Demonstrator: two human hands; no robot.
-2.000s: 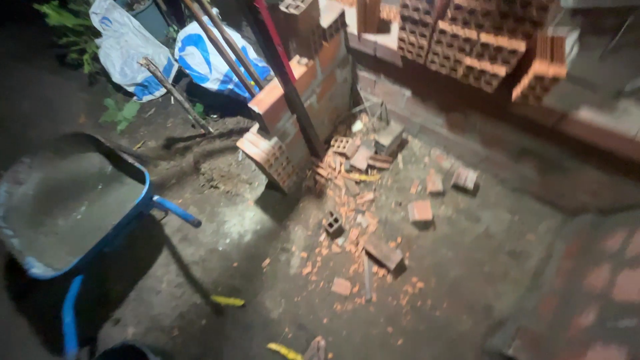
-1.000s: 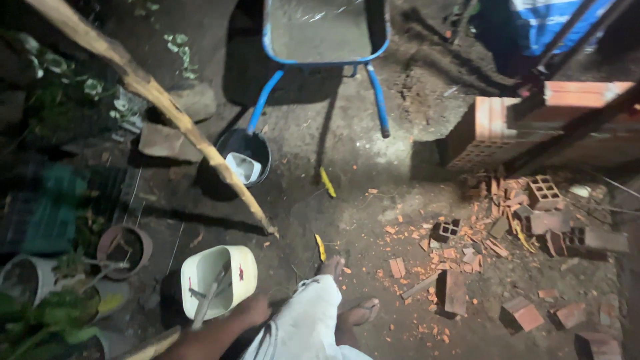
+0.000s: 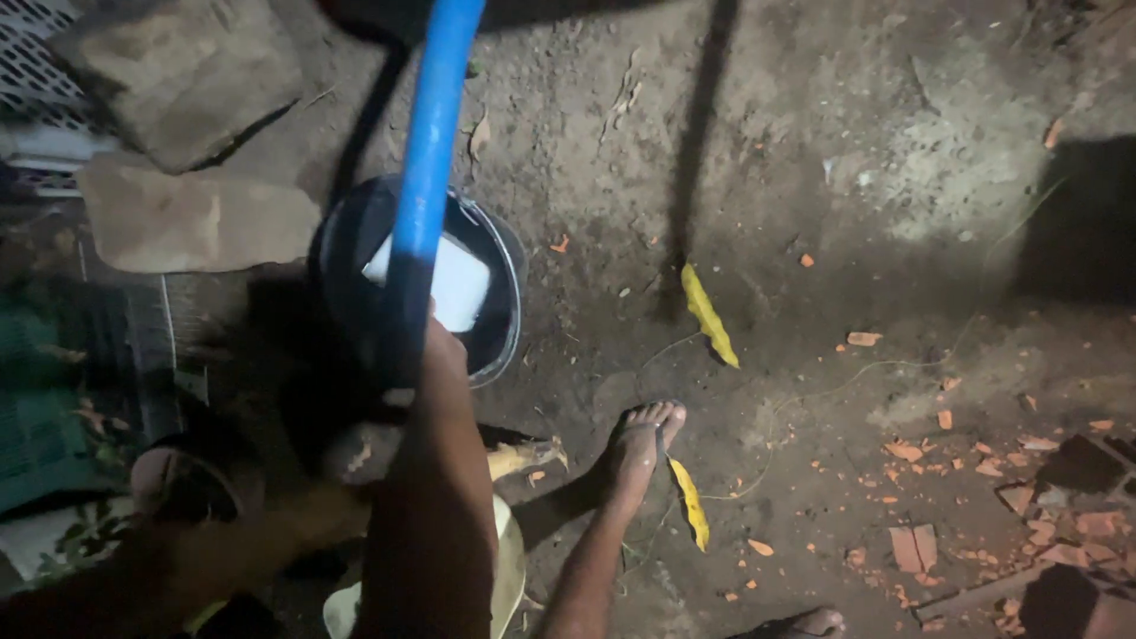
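My left hand (image 3: 444,348) is closed around the dark grip of a blue wheelbarrow handle (image 3: 430,142); the grip and shadow hide most of its fingers. Below the handle, a black bucket (image 3: 508,306) on the ground holds a white plastic container (image 3: 463,282). My left forearm passes over a wooden pole (image 3: 519,455) and a pale plastic container (image 3: 508,564), hiding part of each. My right hand is outside the view. Only a dark edge of the wheelbarrow's body shows at the top.
Two stone or concrete blocks (image 3: 200,217) lie left of the bucket. My foot (image 3: 641,444) is near two yellow pods or leaves (image 3: 708,315). Broken brick pieces (image 3: 914,548) are scattered at lower right. A pot (image 3: 177,484) and a green crate (image 3: 49,408) are at left.
My left arm has reached forward from beside the pale container, and its hand has taken hold of the wheelbarrow handle. The view is now closer to the ground and the bucket.
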